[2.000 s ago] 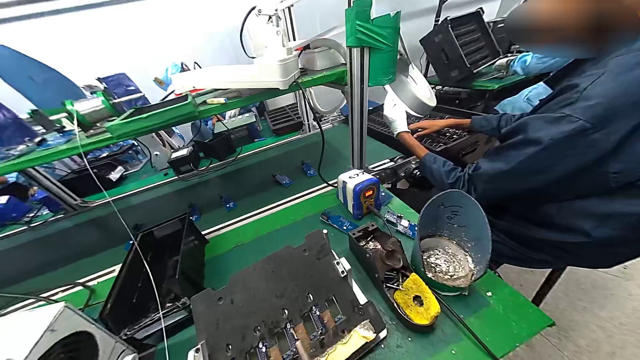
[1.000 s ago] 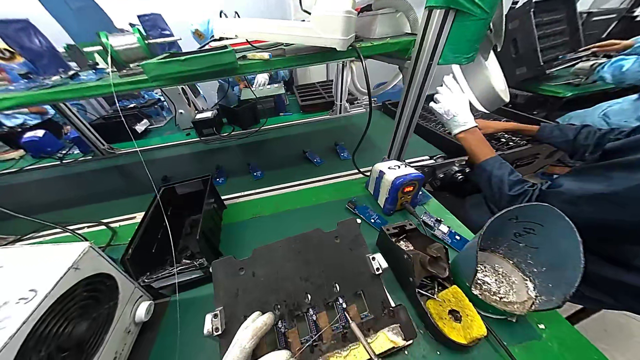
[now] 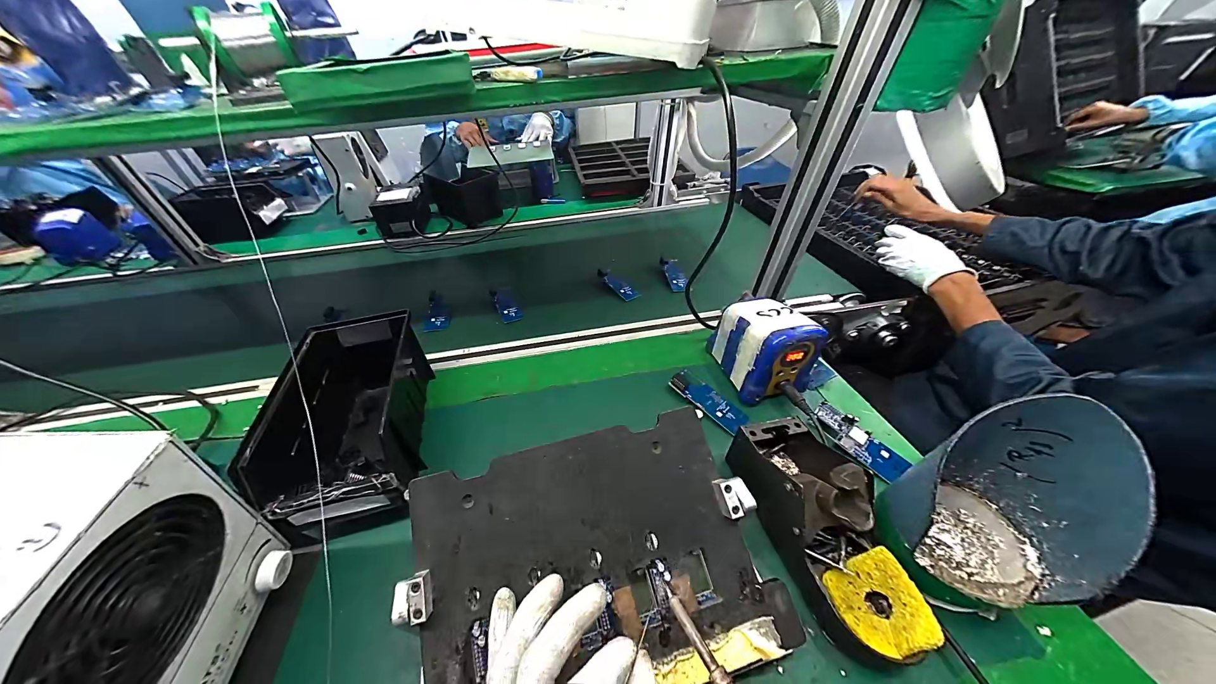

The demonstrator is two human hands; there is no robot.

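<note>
My left hand [image 3: 556, 632], in a white glove, lies over the lower part of a black fixture plate [image 3: 560, 494]; a thin solder wire [image 3: 642, 632] shows at its fingertips. Beside it, a soldering iron [image 3: 692, 627] reaches up from the bottom edge, its tip on a small blue circuit board [image 3: 659, 575] set in the plate. The hand behind the iron is outside the frame. Solder wire [image 3: 285, 332] also hangs from a spool [image 3: 245, 40] on the shelf.
Right of the plate stand an iron holder with a yellow sponge [image 3: 883, 603], a solder station [image 3: 768, 350] and a dross-filled container [image 3: 1035, 503]. A black bin [image 3: 332, 418] and a fan unit [image 3: 123, 560] are at left. A co-worker's gloved hand [image 3: 917, 256] is at right.
My left hand and the iron, absent two seconds ago, came in over the plate by one second ago. The co-worker's gloved hand has lowered. The view has shifted.
</note>
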